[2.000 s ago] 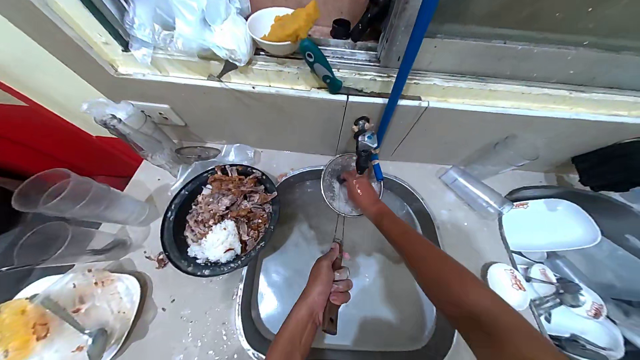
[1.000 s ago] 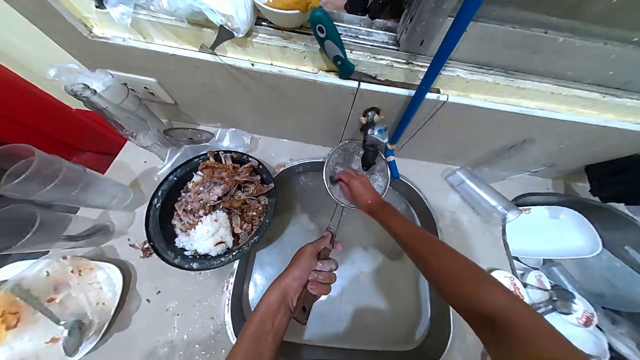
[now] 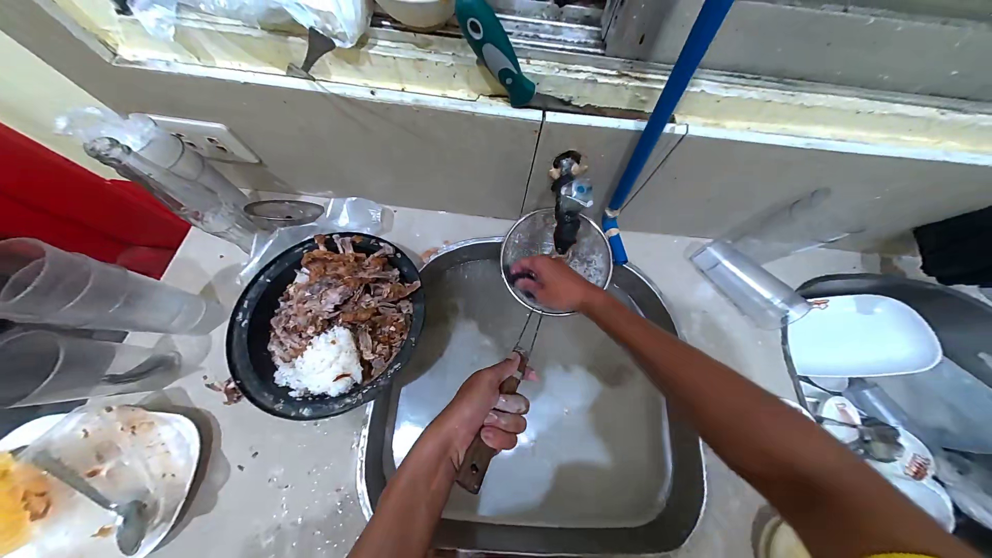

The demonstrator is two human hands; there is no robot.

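My left hand (image 3: pixel 492 411) grips the wooden handle of a wire-mesh strainer (image 3: pixel 593 260) over the stainless steel sink (image 3: pixel 535 496). The strainer's round basket sits right under the faucet (image 3: pixel 572 198). Inside the basket is my right hand (image 3: pixel 550 283), its fingers bent against the mesh on the left side; whether they hold anything is hidden. Cloudy water stands in the sink below. Left of the sink, partly over its rim, a black bowl (image 3: pixel 252 349) holds bones, meat scraps and white rice (image 3: pixel 322 364).
Clear plastic cups (image 3: pixel 93 287) and a soiled plate (image 3: pixel 174 465) with a spoon stand at the left. A blue pipe (image 3: pixel 659 108) runs beside the faucet. At the right are a clear tumbler (image 3: pixel 748 283) and a basin holding a white plate (image 3: pixel 864 337) and other dishes.
My right hand stays in the strainer's basket, its fingers shifted within it. My left hand keeps its grip on the handle. The view has moved somewhat.
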